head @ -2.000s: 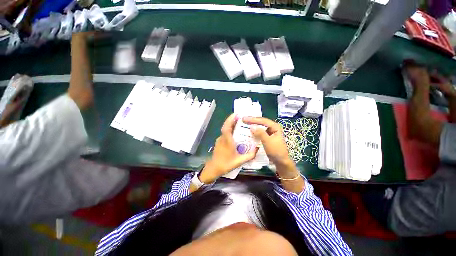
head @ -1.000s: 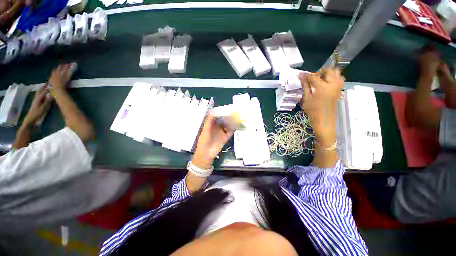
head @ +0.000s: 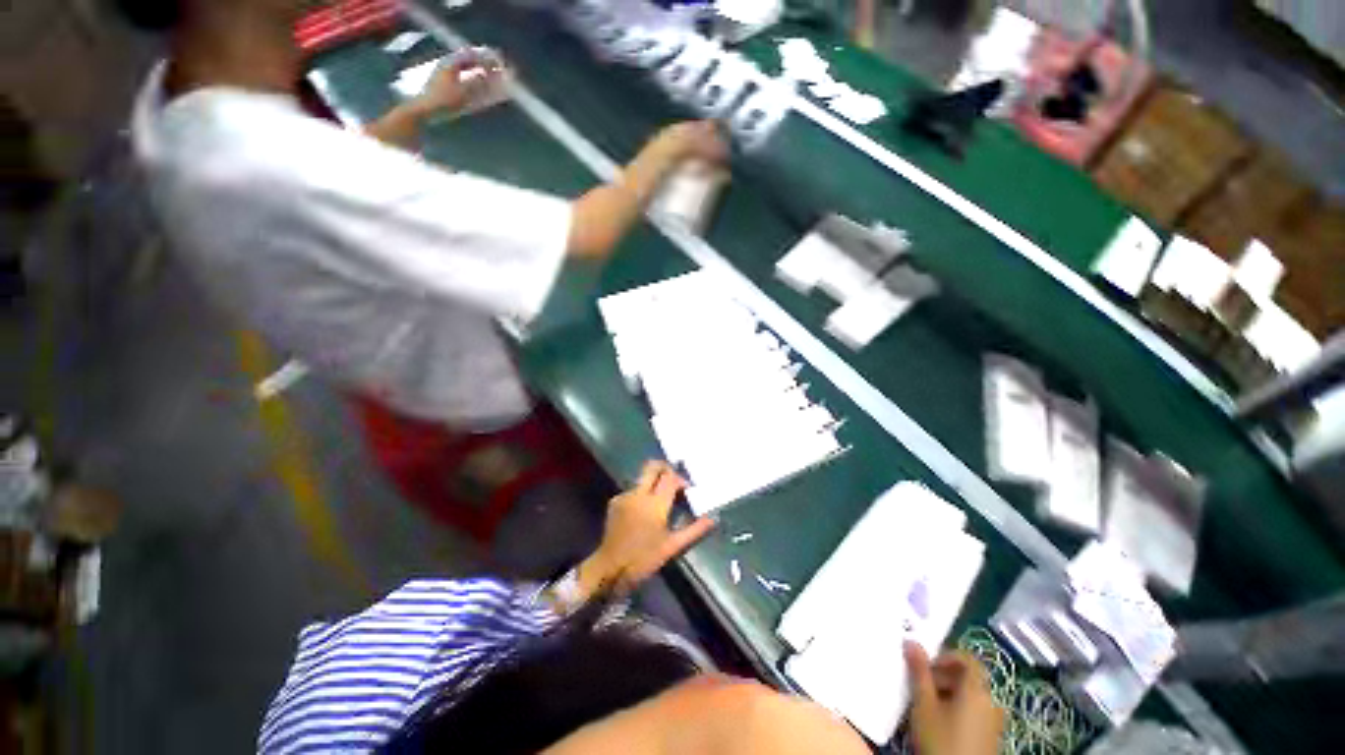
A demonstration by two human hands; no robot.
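Observation:
A fanned row of opened white cartons [head: 723,387] lies on the green bench, its jagged flap ends towards the white strip. My left hand [head: 643,531] is at the near end of this row, fingers spread; whether it grips a carton is unclear. Flat white cartons [head: 870,590] lie before me, one with a purple print. My right hand [head: 951,705] is at their lower right edge, blurred and partly cut off by the frame's bottom; its hold is unclear. Rubber bands [head: 1033,708] lie tangled beside it.
Folded leaflets [head: 1084,627] are piled beyond the rubber bands. Single boxes [head: 1040,443] lie beyond the white strip [head: 885,435]. A person in a white shirt [head: 354,221] works at left, holding a blurred white item. A grey post [head: 1269,642] stands at right.
The view has swung left and tilted. My right hand has left the leaflet pile for the flat cartons. My left hand has moved to the fanned row; the item it held no longer shows.

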